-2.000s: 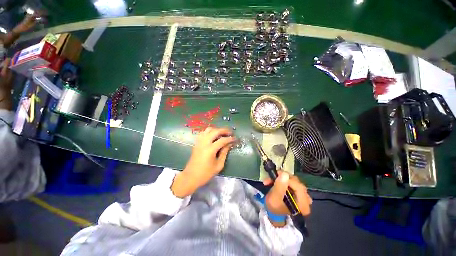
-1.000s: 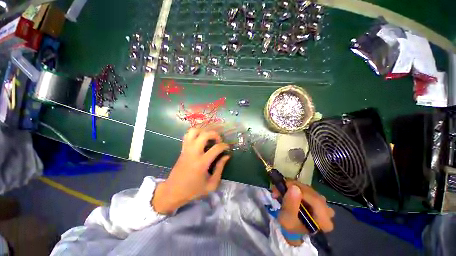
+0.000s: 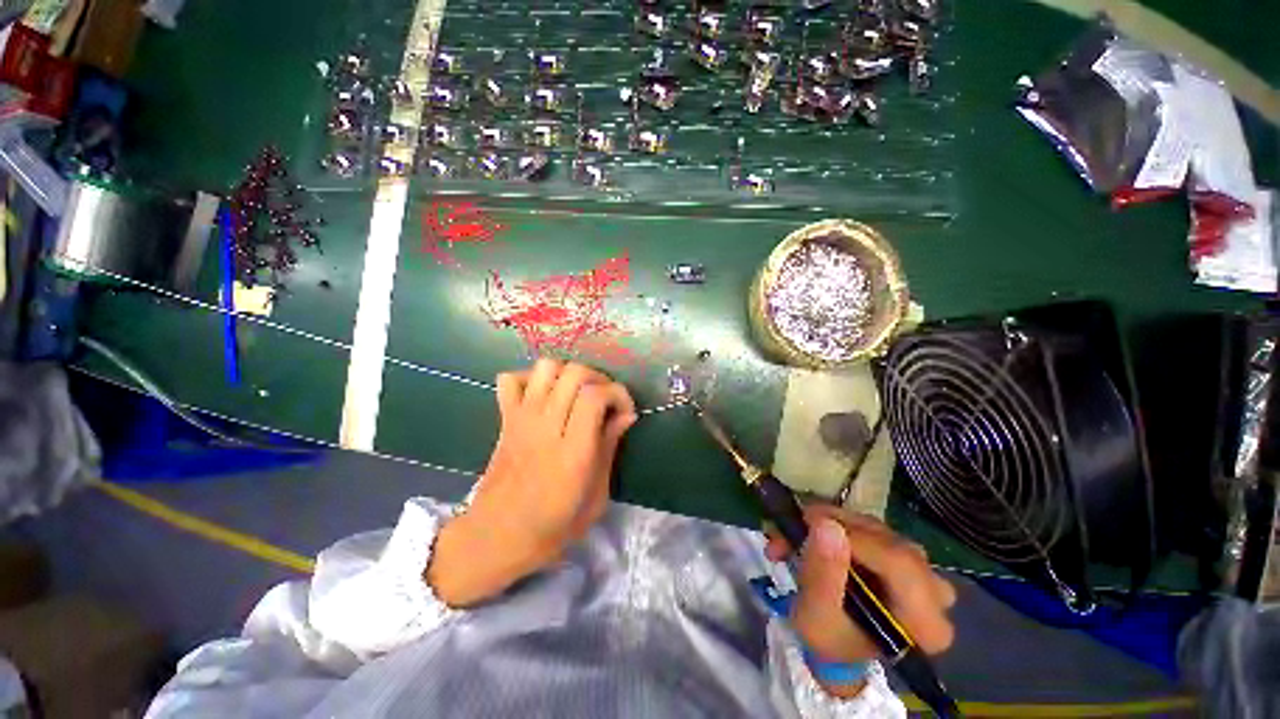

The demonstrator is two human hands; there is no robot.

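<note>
My left hand [image 3: 550, 457] is closed on the thin solder wire [image 3: 449, 374], whose short end sticks out past my fingertips toward a small silver unit [image 3: 680, 385] on the green mat. My right hand [image 3: 870, 583] holds the soldering iron [image 3: 786, 511] like a pen. The iron's metal tip is close to the silver unit; whether they touch cannot be told. A second silver unit [image 3: 687, 273] lies further back. Loose red lead wires [image 3: 555, 306] lie in a pile beyond my left fingers.
A round pot [image 3: 767, 298] of silvery bits and a fume fan [image 3: 983, 443] stand right. A clear tray [image 3: 491, 141] of silver units lies behind. Left are a solder spool [image 3: 120, 232], blue stick [image 3: 230, 302] and dark parts [image 3: 267, 225]. Packets [image 3: 1137, 120] lie upper right.
The view has shifted closer over the bench. My left fingers have closed together, and the solder wire end now points out toward the silver unit. The iron tip has come nearer that unit.
</note>
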